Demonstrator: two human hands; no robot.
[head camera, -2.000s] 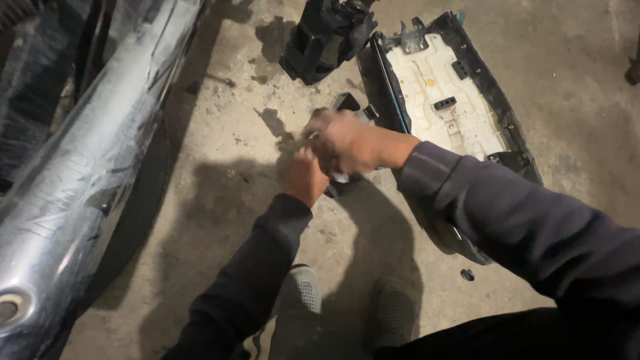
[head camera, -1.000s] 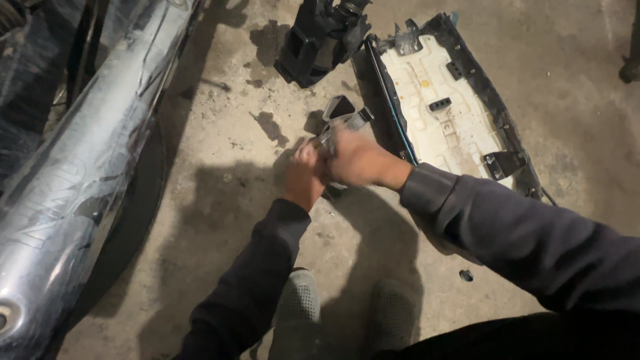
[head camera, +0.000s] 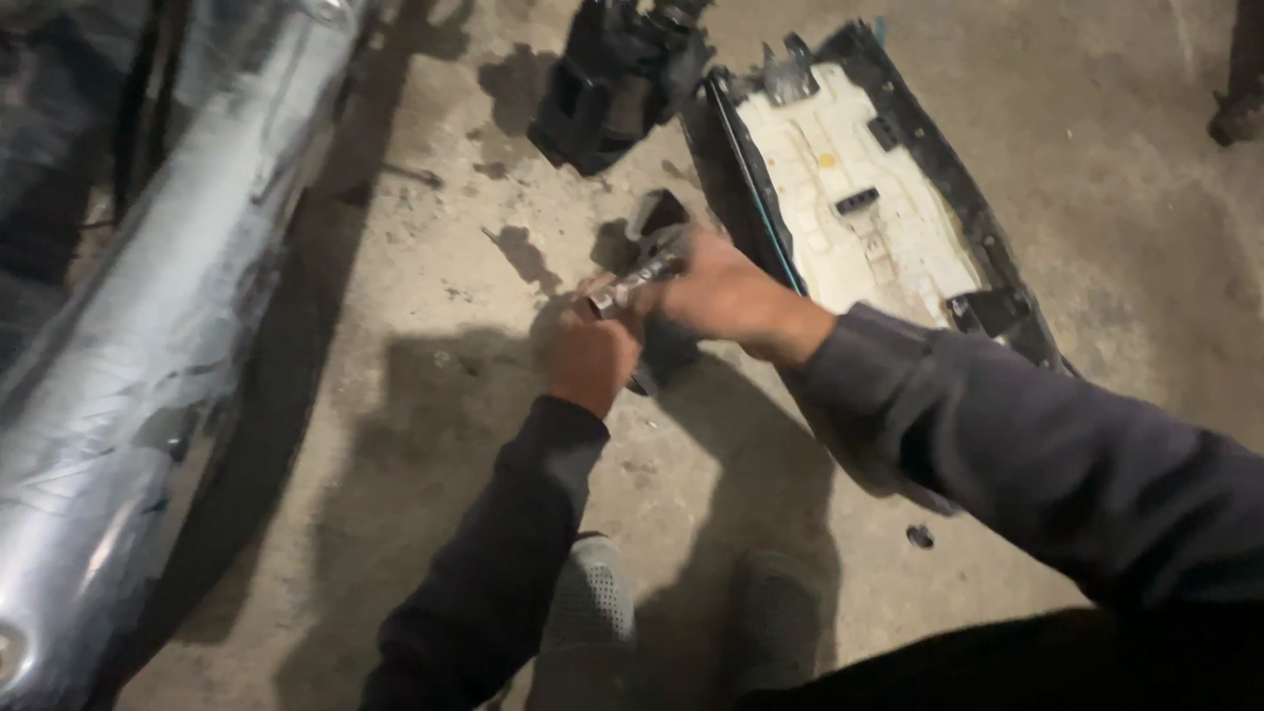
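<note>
Near the middle of the view, my left hand (head camera: 594, 355) and my right hand (head camera: 736, 296) are close together on a small metal part (head camera: 632, 284) with a shiny, tube-like end. My left fingers close around its near end. Blur hides the exact grip of my right fingers, which lie over its far end. Directly behind and below the hands is a dark part (head camera: 660, 212), partly covered by them; whether it is joined to the metal piece cannot be told.
A black plastic housing (head camera: 602, 104) lies on the concrete floor beyond my hands. To the right rests an upturned long seat or panel with a whitish base (head camera: 839, 207). A plastic-wrapped silver tube (head camera: 148, 346) runs along the left. One small dark piece (head camera: 919, 536) lies at lower right.
The shiny end of the metal part now shows between my hands, where it was hidden or blurred before. Both hands stay close together in nearly the same place.
</note>
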